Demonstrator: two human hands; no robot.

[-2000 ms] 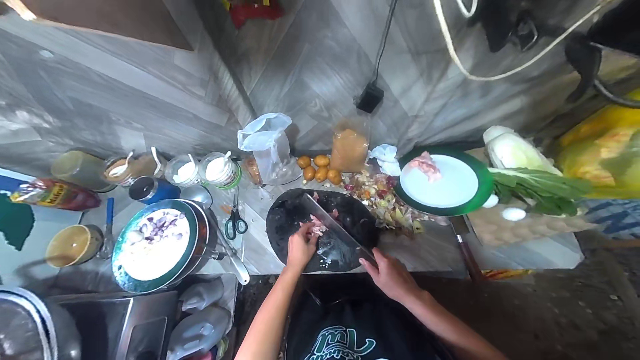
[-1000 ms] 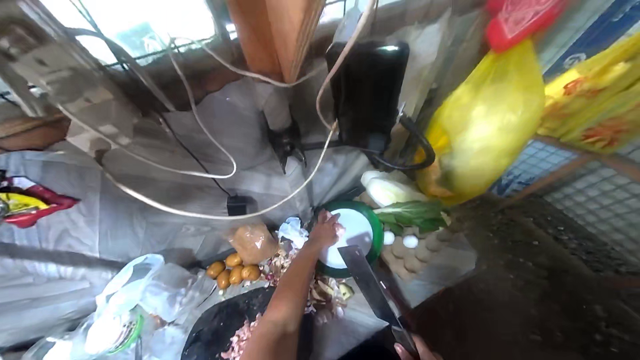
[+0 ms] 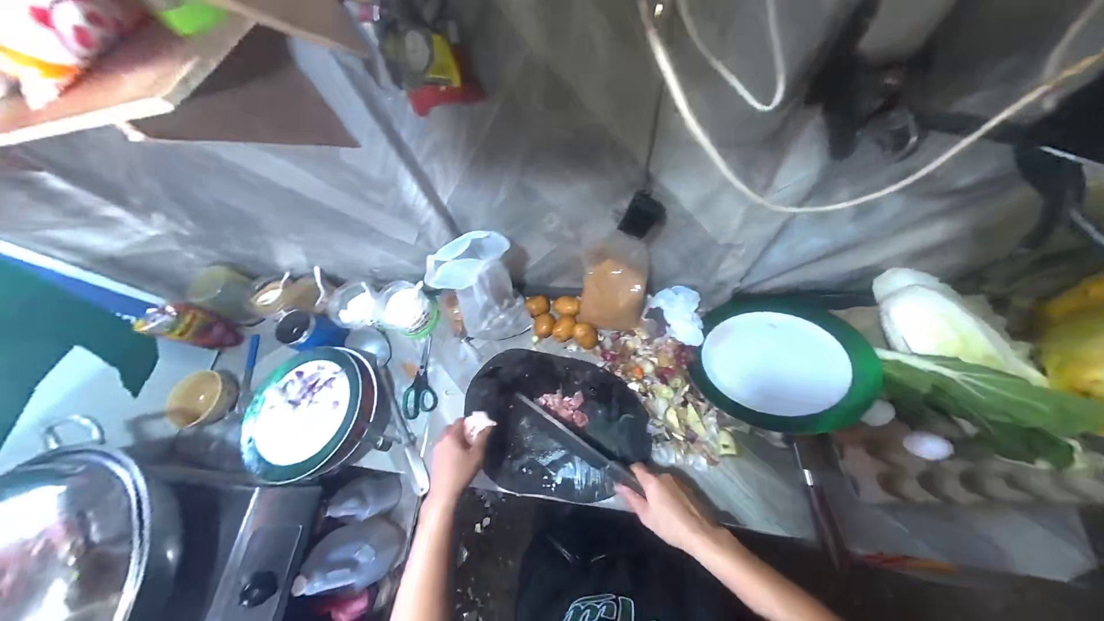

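Note:
A black cutting board (image 3: 561, 431) lies at the counter's front edge, with a small pile of chopped pink meat (image 3: 563, 407) on it. My right hand (image 3: 660, 500) grips the handle of a large kitchen knife (image 3: 569, 438), whose blade lies slantwise over the board beside the meat. At the board's left edge, my left hand (image 3: 459, 453) holds a small whitish piece of food (image 3: 478, 423) between its fingertips. What that piece is cannot be told. To the right stands a white plate with a green rim (image 3: 865, 379), its white middle bare.
Vegetable peelings (image 3: 681, 405) lie right of the board. Behind are small orange fruits (image 3: 563, 328) and a clear bag (image 3: 612, 289). Scissors (image 3: 421, 395) and a plate of chopped onion (image 3: 302, 418) are left. Napa cabbage (image 3: 940, 319) and an egg tray (image 3: 897, 474) are right; a lidded pot (image 3: 69, 535) is front left.
My left hand has moved from the green-rimmed plate back to the board's left side. The knife is back over the board. Meat seen on the plate two seconds ago is gone from it. The view has swung left.

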